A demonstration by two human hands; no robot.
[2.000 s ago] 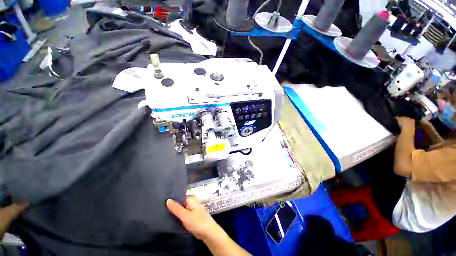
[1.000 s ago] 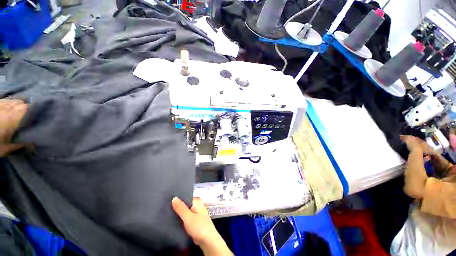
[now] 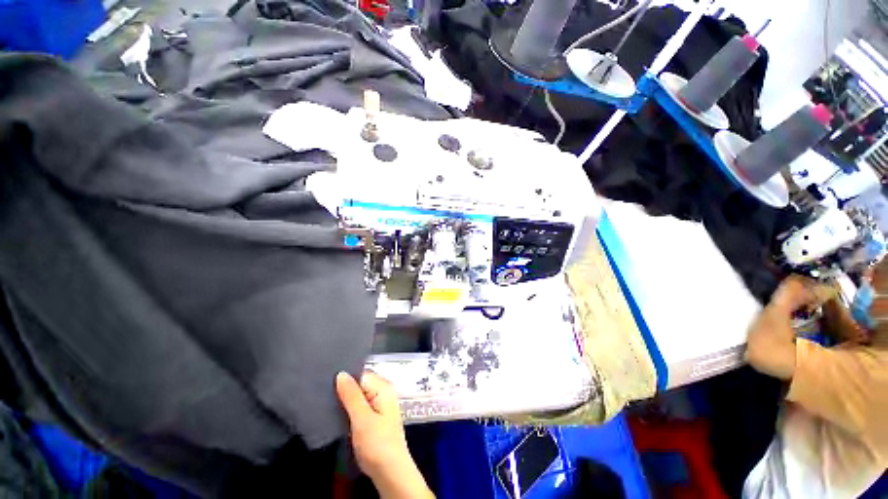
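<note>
The dark grey fabric panel (image 3: pixel 243 331) lies left of the white overlock machine (image 3: pixel 458 175) and hangs over the table's front edge. Its straight right edge runs from the presser foot area (image 3: pixel 382 263) down to my right hand. My right hand (image 3: pixel 375 419) pinches the panel's lower right edge between thumb and fingers, at the front edge of the machine bed (image 3: pixel 487 361). My left hand is not in view. The cloth rises in a large fold at the far left.
A beige cloth strip (image 3: pixel 618 341) lies right of the machine. Grey thread cones (image 3: pixel 721 73) stand behind it. A phone (image 3: pixel 527 462) lies on blue material (image 3: pixel 604 458) below the table. A person (image 3: pixel 828 390) works at another machine (image 3: pixel 820 237) on the right.
My left hand has left the picture at the left. The cloth there is raised and folded differently, and its lower edge has drawn up. My right hand still holds the edge.
</note>
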